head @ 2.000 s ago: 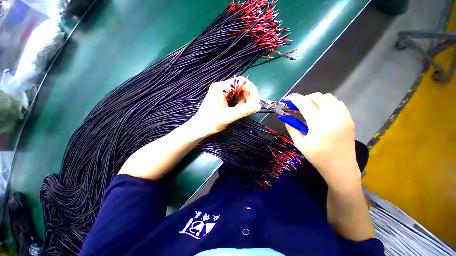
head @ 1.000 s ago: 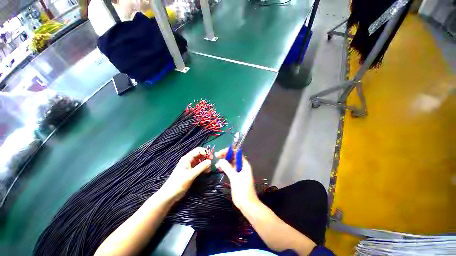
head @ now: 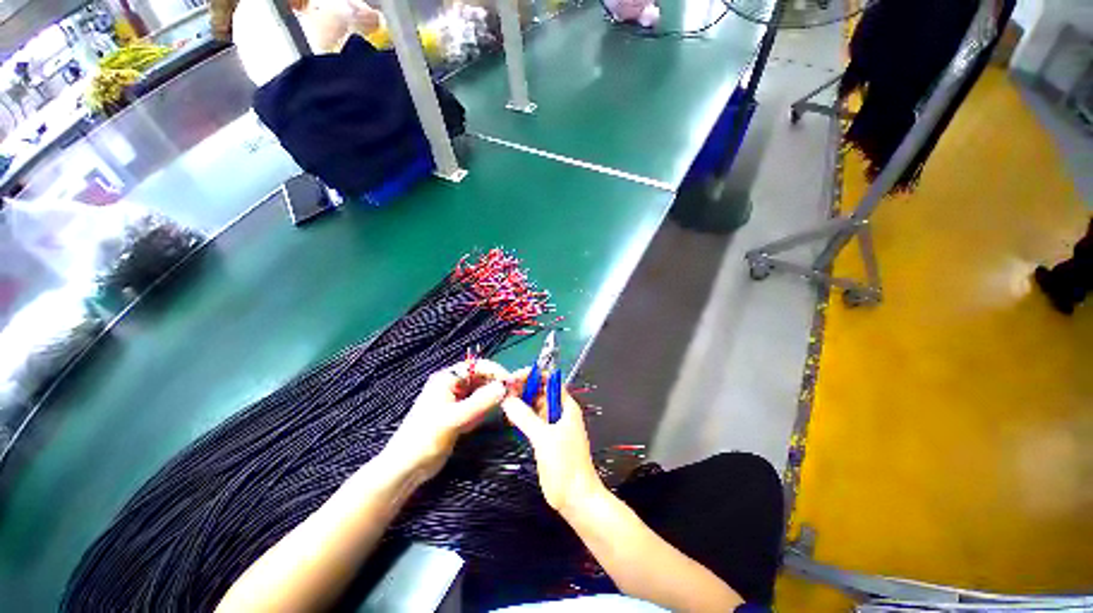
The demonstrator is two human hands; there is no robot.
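A thick bundle of black cables (head: 300, 413) lies on the green bench, its red wire ends (head: 501, 287) fanned out beyond my hands. My left hand (head: 462, 405) is closed around a few cable ends, with red tips showing above the fingers. My right hand (head: 554, 437) holds the blue-handled pliers (head: 547, 381) with the silver jaws pointing up and away. The fingertips of both hands meet at a red end. A smaller group of black cables (head: 479, 491) hangs below my hands near my lap.
A dark blue cloth (head: 348, 114) and a dark flat phone (head: 307, 199) lie by grey posts (head: 422, 96). Clear plastic bags (head: 60, 269) are at the far left. A wheeled rack (head: 881, 198) with black cables stands right. A person's dark shoe (head: 1061, 287) shows at the right edge.
The view has tilted up from close over the hands to the bench ahead. The pliers' jaws, earlier pointing at my left hand, now point away from it. A shoe has appeared at right.
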